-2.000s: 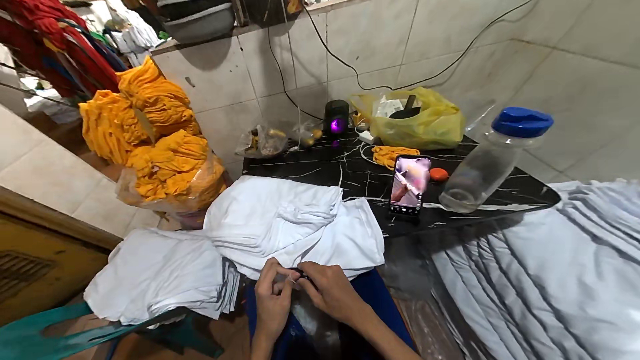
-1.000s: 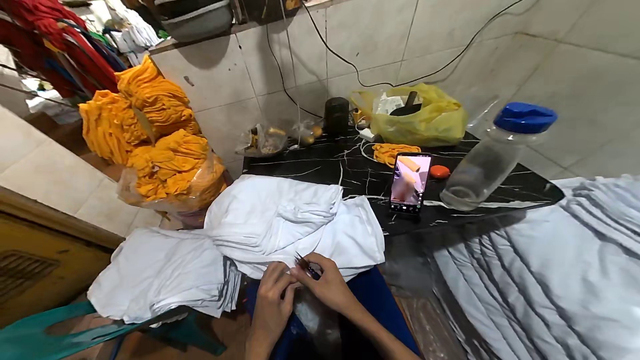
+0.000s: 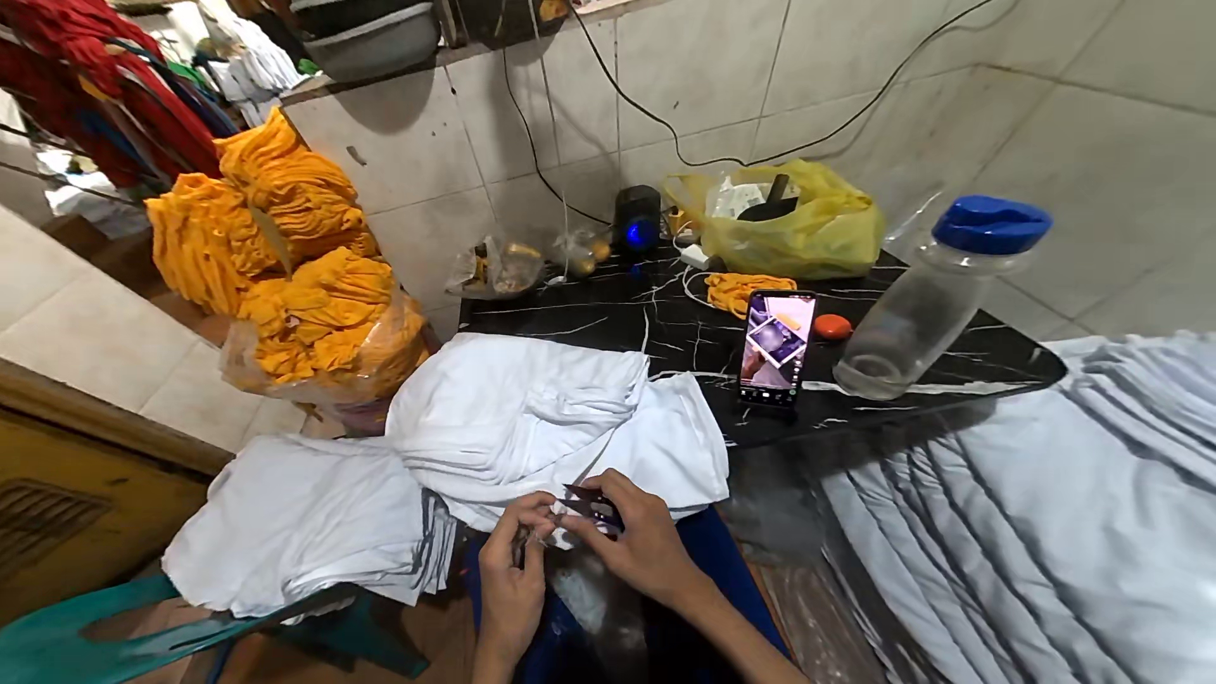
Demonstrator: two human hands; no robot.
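Observation:
My right hand [image 3: 638,543] grips small dark thread snips [image 3: 591,505], their pointed blades aimed up and left. My left hand [image 3: 516,551] pinches a small bit of white fabric [image 3: 560,538] close to the blades. Just beyond both hands, a heap of folded white garments [image 3: 513,408] lies over the near edge of the black marble-patterned table [image 3: 698,332]. At the left, a stack of white garments [image 3: 304,522] rests on a green plastic chair [image 3: 85,627].
On the table stand a lit phone [image 3: 777,347], a clear bottle with a blue lid [image 3: 917,313], a yellow plastic bag [image 3: 798,233] and an orange round object [image 3: 832,327]. Orange cloth bundles [image 3: 304,285] fill a bag at left. Grey-white fabric [image 3: 1064,494] spreads at right.
The white heap, the chair stack and the table items stay in place. My hands remain close together near the heap's edge, with small shifts of the fingers and snips.

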